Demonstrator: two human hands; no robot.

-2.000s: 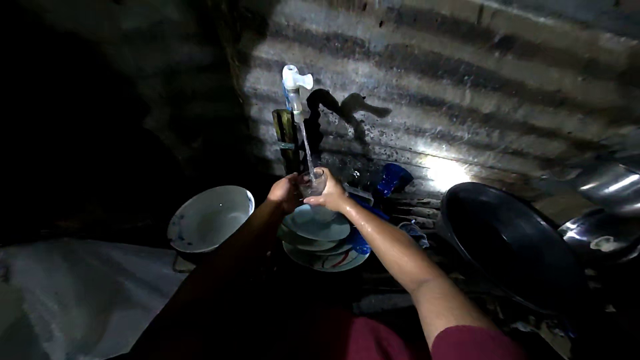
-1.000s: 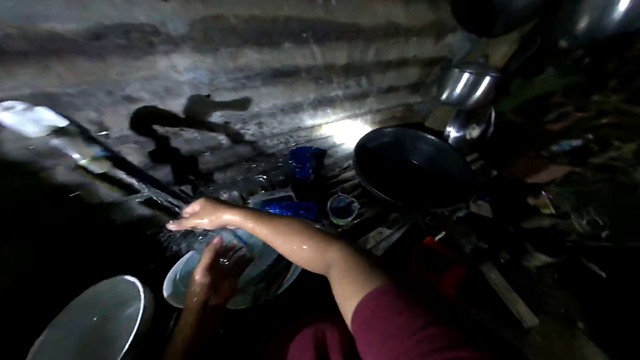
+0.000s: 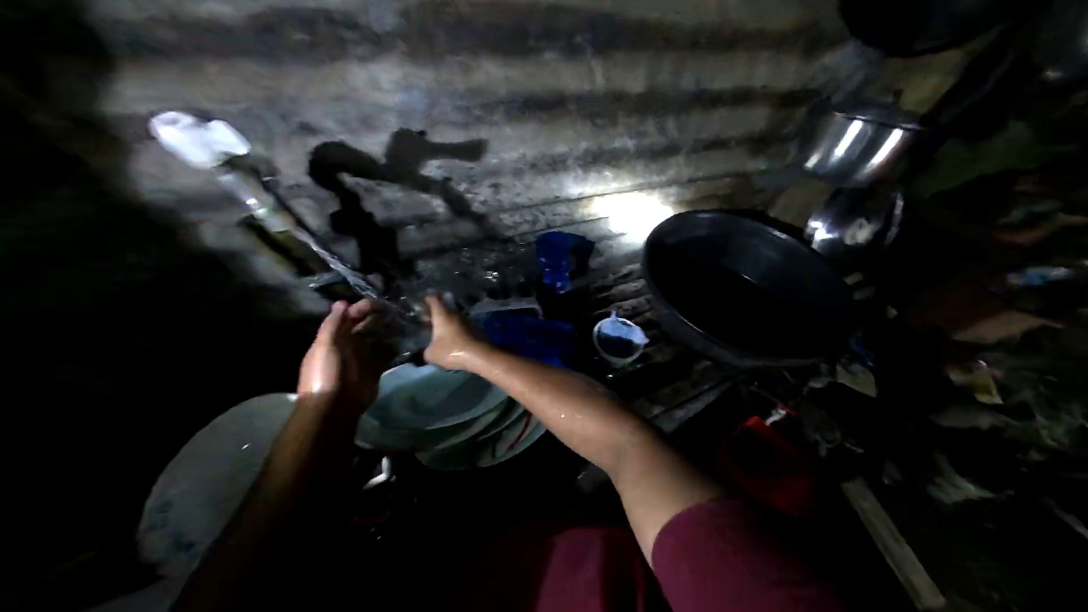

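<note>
Water runs from a white tap (image 3: 200, 140) at the upper left toward my hands. Between them is a blurred clear vessel (image 3: 406, 330), apparently a drinking glass. My right hand (image 3: 450, 337) grips its right side, fingers partly hidden. On its left side is my left hand (image 3: 336, 353), wet and curved; its hold is unclear. Below my hands lies a stack of pale plates and bowls (image 3: 438, 399). Blue plastic items (image 3: 531, 336) sit just right of the stack, and a blue cup-like thing (image 3: 561, 259) stands behind them.
A large black basin (image 3: 748, 289) stands at the right, with a small white-rimmed cup (image 3: 620, 340) before it. Metal pots (image 3: 863, 149) are beyond. A large pale basin (image 3: 212, 484) is at the lower left. Corrugated wall (image 3: 544, 127) rises behind; a wooden strip (image 3: 892, 544) lies lower right.
Both hands held a clear glass under the tap two seconds ago. One second ago they were apart, the left palm open below the right; now they are level around the clear vessel. The view has swung right.
</note>
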